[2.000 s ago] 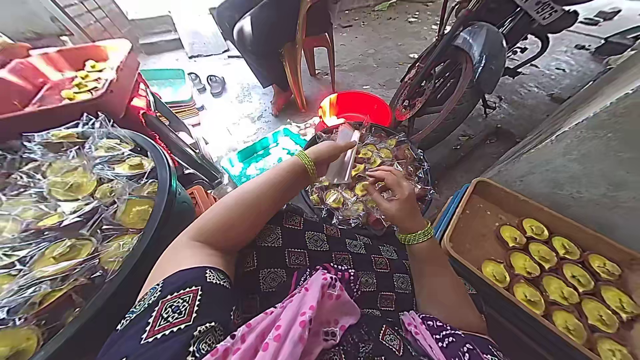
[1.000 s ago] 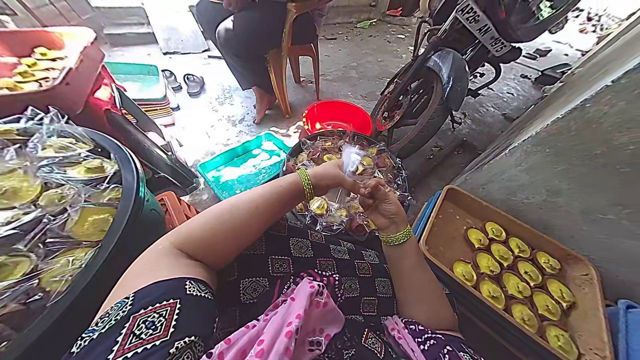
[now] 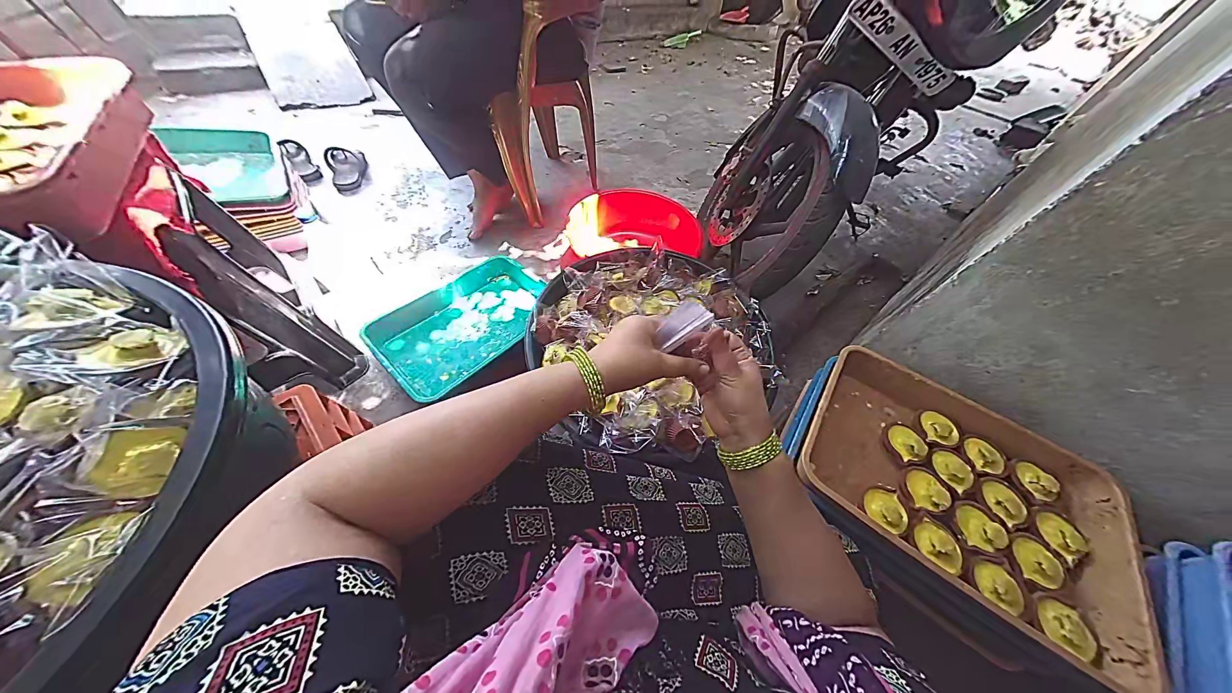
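Note:
My left hand (image 3: 640, 358) holds a small stack of clear plastic wrappers (image 3: 684, 325) over a dark round tub (image 3: 532, 337). My right hand (image 3: 730, 385) meets it at the fingertips, by the wrappers' lower edge; whether its fingers pinch one I cannot tell. Wrapped pieces with yellow tops (image 3: 664, 397) fill the tub beneath both hands. To the right, a brown plastic tray (image 3: 833, 423) holds several unwrapped brown cups with yellow filling (image 3: 953, 468), perhaps clay lamps. A large black tub (image 3: 226, 356) at the left is heaped with similar wrapped pieces (image 3: 135, 462).
A teal tray (image 3: 452, 332) and a red basin (image 3: 640, 219) lie beyond the round tub. A seated person's legs (image 3: 443, 87) and brown chair (image 3: 520, 115) are farther back. A motorcycle (image 3: 799, 164) stands at the upper right, beside a concrete wall (image 3: 1078, 269). Sandals (image 3: 345, 167) lie on the floor.
Two seconds ago my hands were apart; now their fingertips meet. The clear plastic at my left hand stood bunched upright one second ago and now lies flatter, slanting to the right.

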